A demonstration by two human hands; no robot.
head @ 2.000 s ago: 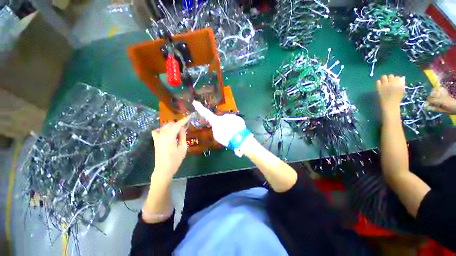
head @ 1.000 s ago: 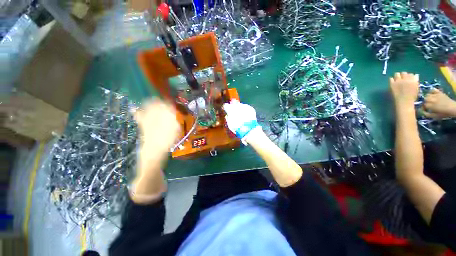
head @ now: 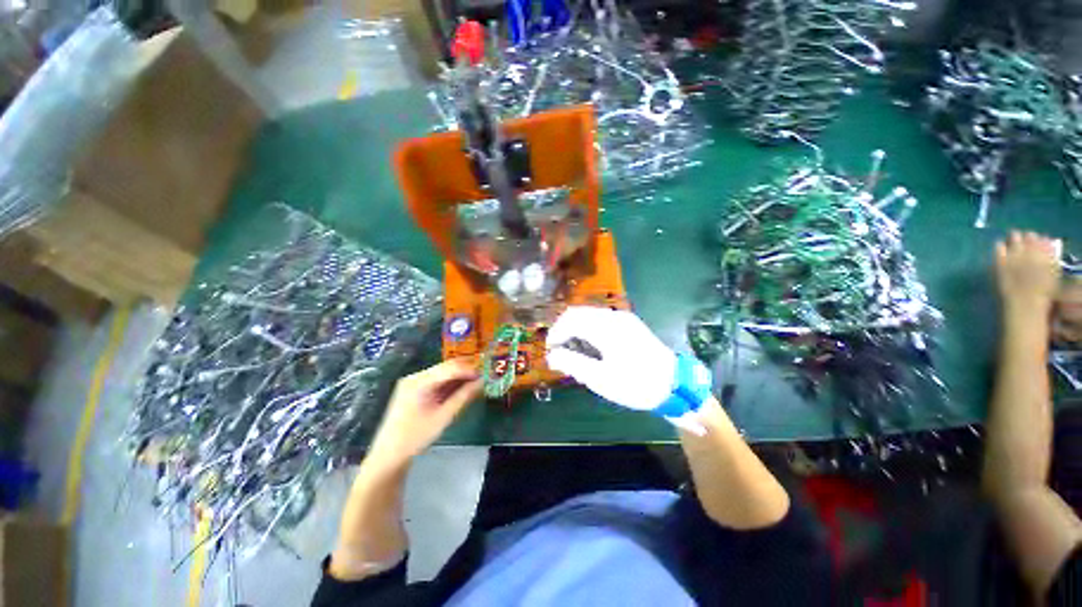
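The orange hand-lever press point(head: 605, 279) stands on the bench in front of me. Its lever is raised, with the red grip point(head: 469, 43) at the top. Two round silvery parts point(head: 522, 280) sit at its centre. A small green coiled lead point(head: 503, 363) is at the front of the base, over part of the display. My bare left hand point(head: 421, 409) is at the coil's left side, fingertips together near it; whether they grip it is unclear. My gloved right hand point(head: 617, 358) is at its right, fingers curled over a small dark thing I cannot make out.
Grey-white cables point(head: 255, 379) lie on clear plastic at left. A green and white harness pile point(head: 819, 273) is at right. More cable piles point(head: 807, 59) lie at the back. Cardboard boxes point(head: 154, 166) stand at far left. Another person's arm point(head: 1023, 356) is at far right.
The red-gripped lever has gone from lowered to raised. The green coil now shows at the base's front instead of by the silvery parts. My left hand has come back from the left cables to the coil.
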